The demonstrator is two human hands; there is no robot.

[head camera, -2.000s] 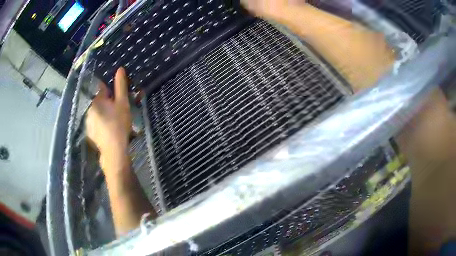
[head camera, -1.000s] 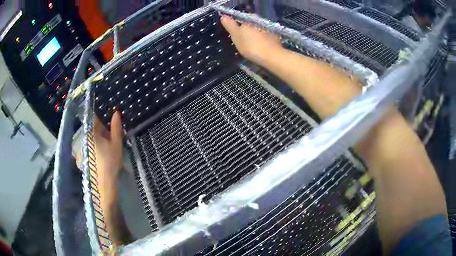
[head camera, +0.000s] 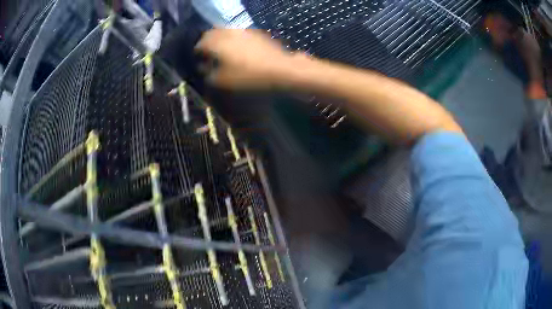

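Observation:
The open grey carrier rack (head camera: 12, 157) fills the left side, with rows of yellow-wrapped support pegs (head camera: 157, 202). Dark studded panels (head camera: 112, 117) and fine wire rows show behind the pegs. My right hand (head camera: 239, 60) is blurred, with its fingers curled at the rack's upper right edge, beside a dark patch. Whether it grips anything cannot be told. My right arm, in a blue sleeve, reaches across from the right. My left hand is not in view.
Behind my arm, a green-edged worktable (head camera: 451, 69) bears dark lined panels (head camera: 348, 51). A pale ribbed stack (head camera: 387, 196) lies lower down, left of my sleeve. Another person's arm (head camera: 532, 57) shows at the upper right.
The view has swung from the rack's inside to its pegged side. My left hand has left the picture. My right hand is no longer seen at the studded panel's upper corner inside the frame.

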